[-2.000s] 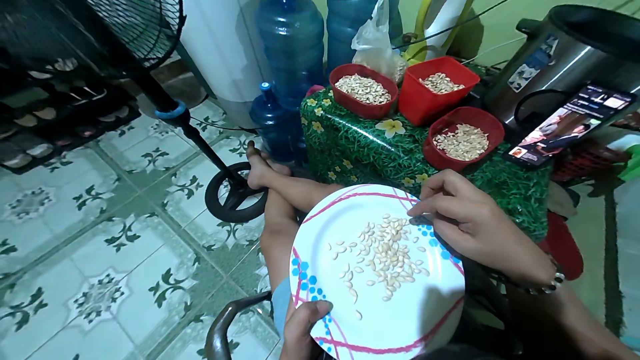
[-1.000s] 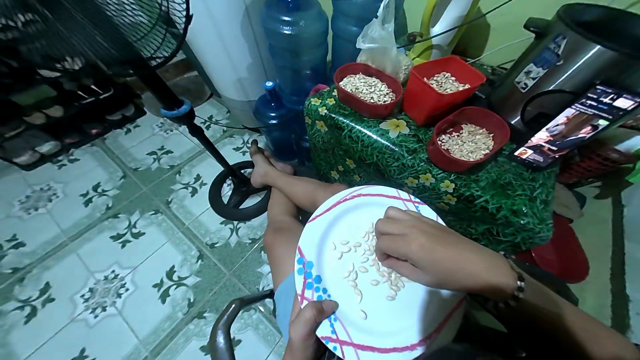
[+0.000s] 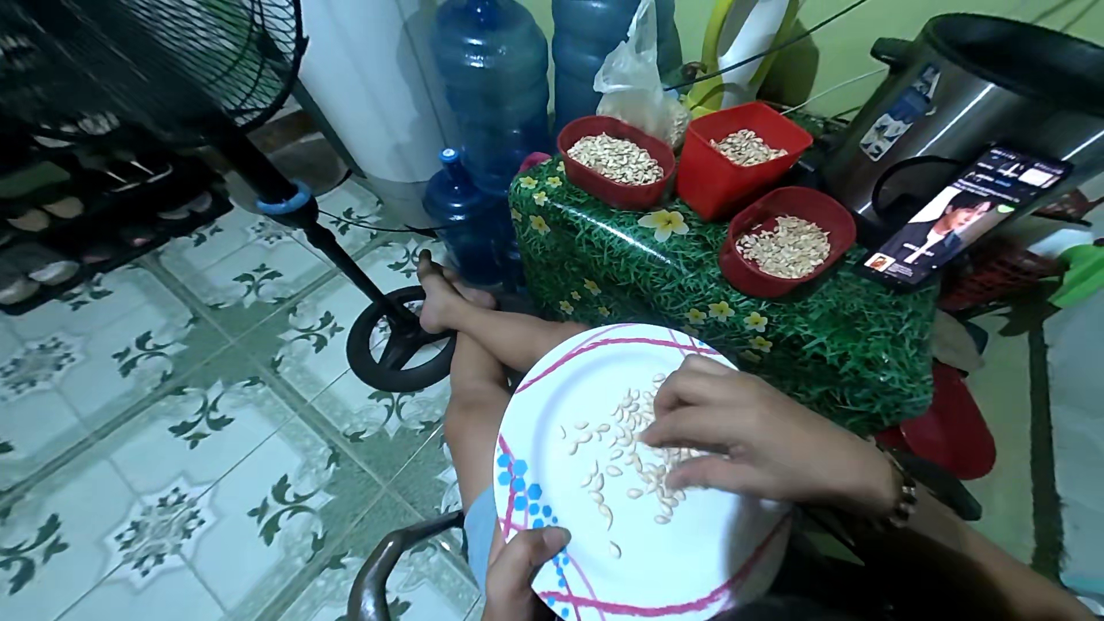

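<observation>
My left hand (image 3: 528, 573) grips the lower left rim of a white plate (image 3: 673, 569) with pink lines and blue dots, thumb on top. Pale seeds (image 3: 614, 440) lie scattered over the middle of the plate. Over the right part of the seeds is my right hand (image 3: 733, 440), fingers bent and spread apart, fingertips at the seeds; whether a seed is between them cannot be told. Beyond the plate, a dark red bowl (image 3: 617, 162), a square red container (image 3: 720, 177) and another dark red bowl (image 3: 785, 243) hold more seeds.
The containers stand on a surface with a green grass-print cover (image 3: 595, 250). A smartphone (image 3: 962, 216) leans against a steel cooker (image 3: 992, 103). Behind are a plastic bag (image 3: 634, 82) and blue water jugs (image 3: 492, 78). A stand fan (image 3: 328, 241) stands left, near my crossed legs.
My right hand was at the plate's upper right rim, then closed in over the seeds; now its fingers are more spread there. My left hand keeps its hold on the plate.
</observation>
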